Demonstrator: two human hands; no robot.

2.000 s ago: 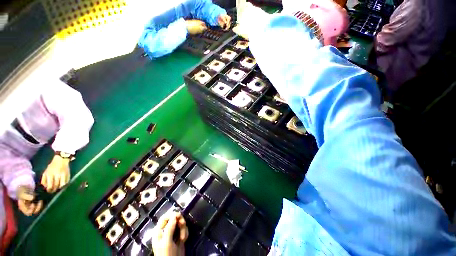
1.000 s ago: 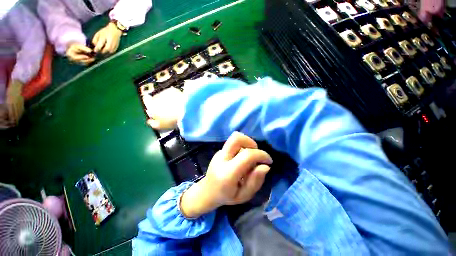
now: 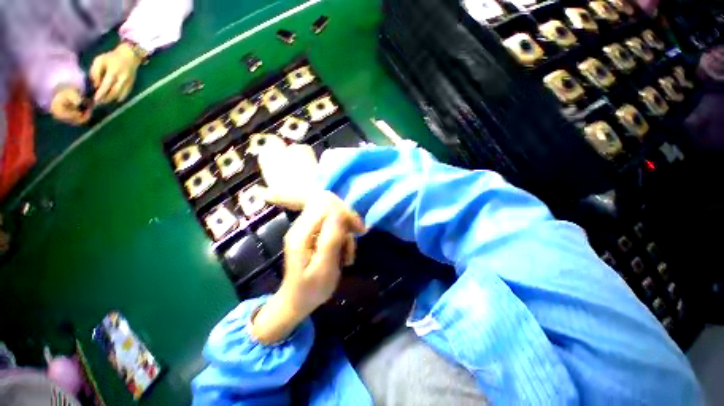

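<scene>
A black blister tray (image 3: 246,255) lies on the green surface, with square cream-rimmed units (image 3: 221,223) with dark round centres in its pockets. Several nearer pockets are unfilled. My right hand (image 3: 287,170) is over the middle of the tray, overexposed, with its fingertips by the units; whether it grips one cannot be told. My left hand (image 3: 316,254) is raised over the near part of the tray, fingers curled inward, close to or overlapping my right hand in view. What its fingers hold, if anything, cannot be made out. My sleeve hides the tray's right part.
Tall stacked black trays (image 3: 444,87) stand at right, with filled units on top. Small dark parts (image 3: 252,62) lie beyond the tray. A patterned phone-like rectangle (image 3: 127,354) is at lower left. Another person's hands (image 3: 115,73) are at upper left. A tray of smaller parts (image 3: 639,266) is at far right.
Since a second ago, my right hand has moved right over the tray, uncovering units at its left. My left hand is nearer to it. Two seconds ago my right arm reached over the stack.
</scene>
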